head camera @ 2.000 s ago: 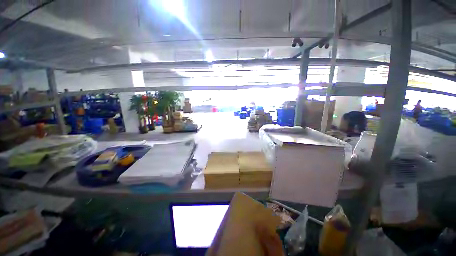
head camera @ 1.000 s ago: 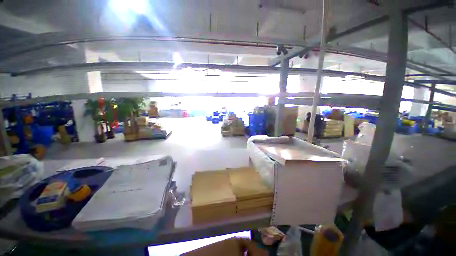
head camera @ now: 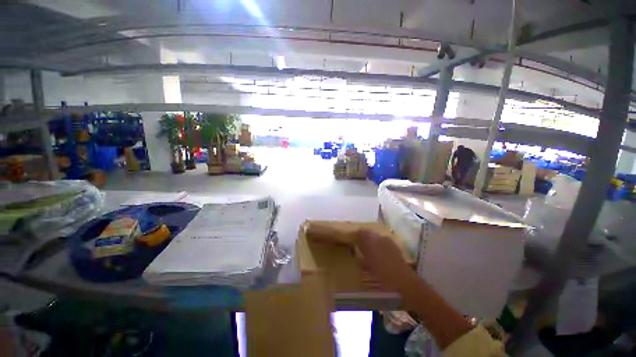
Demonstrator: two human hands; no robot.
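Observation:
Two side-by-side stacks of tan kraft envelopes or cards (head camera: 328,260) stand on the pale shelf, left of the white box. My right hand (head camera: 380,252) reaches in from the lower right and is over these stacks, touching or very near their top. It is blurred, so its grip is unclear. Another tan kraft bundle (head camera: 289,321) is upright at the bottom centre, in front of the lit monitor (head camera: 353,333), covering its middle. What holds this bundle is not visible. My left hand is not in view.
The white box (head camera: 474,261) stands right of the stacks. Printed white sheets (head camera: 213,244) and a blue round tray (head camera: 87,247) with small boxes lie left. A grey post (head camera: 593,181) rises at right. Clear bags hang near it. A person (head camera: 464,165) bends in the hall behind.
The view has shifted. My right hand and forearm have reached forward to the shelf stacks. The tan bundle shows higher before the monitor than one second ago.

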